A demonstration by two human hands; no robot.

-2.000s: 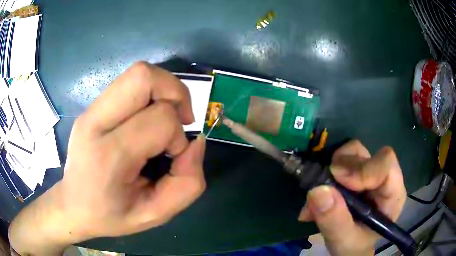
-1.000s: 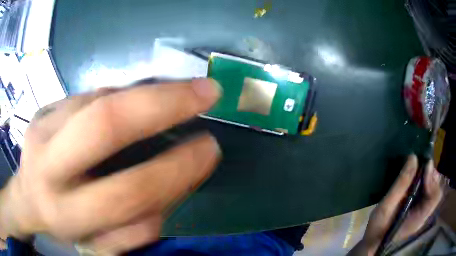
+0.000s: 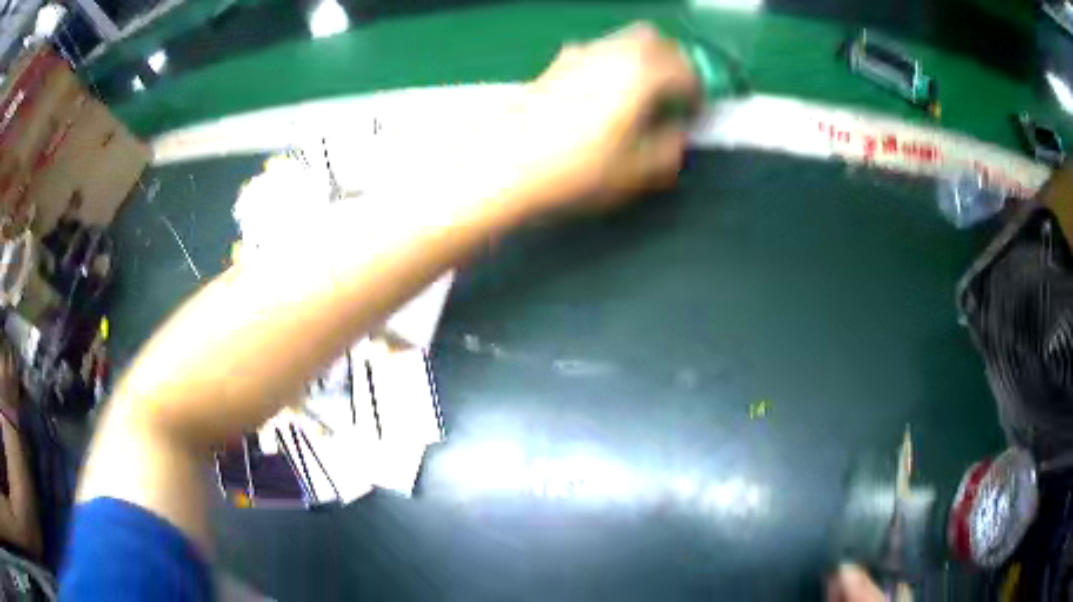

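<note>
My left hand [image 3: 630, 106] is stretched far forward over the white tape. It is blurred and grips a circuit board [image 3: 713, 71], of which a blurred green end shows beyond the fingers. My right hand [image 3: 857, 583] is mostly cut off by the bottom edge. It holds the soldering iron [image 3: 902, 500] with the tip pointing up and away, just left of the round red-and-white tin [image 3: 994, 508].
Loose LCD panels [image 3: 394, 417] lie piled under and beside my left forearm. Boards [image 3: 891, 71] lie on the green strip [image 3: 424, 53] beyond the white tape [image 3: 882, 135]. A fan [image 3: 1024, 318] stands right, a cardboard box [image 3: 71, 141] left. Another person's arm [image 3: 14, 482] shows at the left edge.
The view has swung forward and left. My left hand has taken hold of the board and carried it from the mat to the green strip. The iron has moved from the board towards the tin.
</note>
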